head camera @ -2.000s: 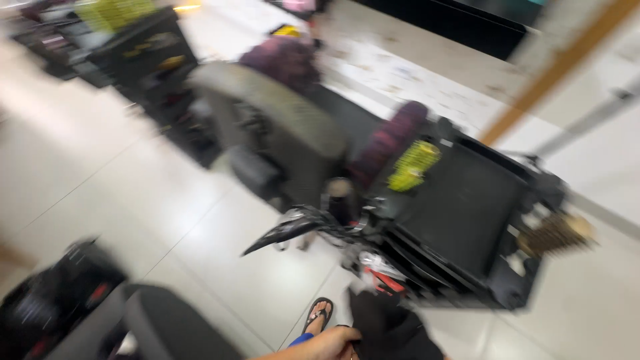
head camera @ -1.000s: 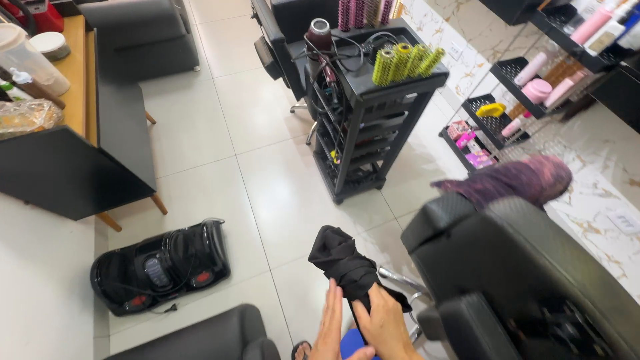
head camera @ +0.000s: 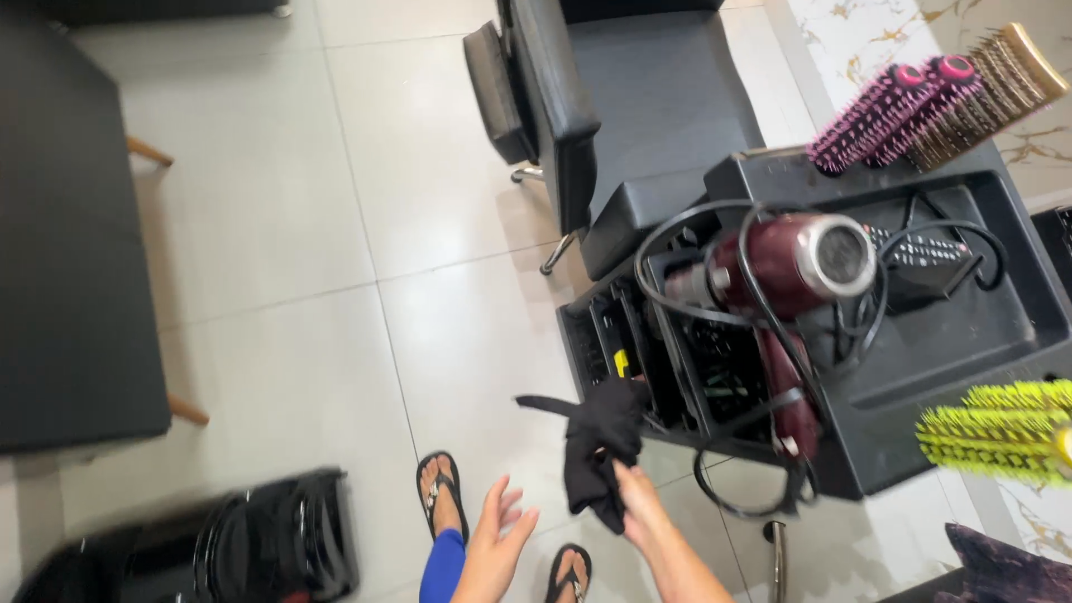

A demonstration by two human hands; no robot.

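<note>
A bundled black cloth (head camera: pixel 605 440) with a loose strap is gripped by my right hand (head camera: pixel 641 507), just in front of the trolley's open side. My left hand (head camera: pixel 496 540) is held to the left of the cloth, fingers apart, holding nothing. A maroon hair dryer (head camera: pixel 775 268) with a looped black cord hangs at the near side of the black salon trolley (head camera: pixel 913 394). In the trolley's top tray lies a black remote control (head camera: pixel 921 255). Pink round brushes (head camera: pixel 871 117), a gold-backed brush (head camera: pixel 992 92) and yellow-green round brushes (head camera: pixel 997 427) stand along its edges.
A black salon chair (head camera: pixel 662 92) stands behind the trolley. At the left is a dark cabinet (head camera: pixel 75 234) on wooden legs, with a glossy black appliance (head camera: pixel 218 544) on the tiled floor below it. A dark purple cloth (head camera: pixel 1005 569) lies at the lower right.
A second ago both hands were on the black cloth; now my left hand is off it, and only the right holds it. The view has shifted much closer to the trolley.
</note>
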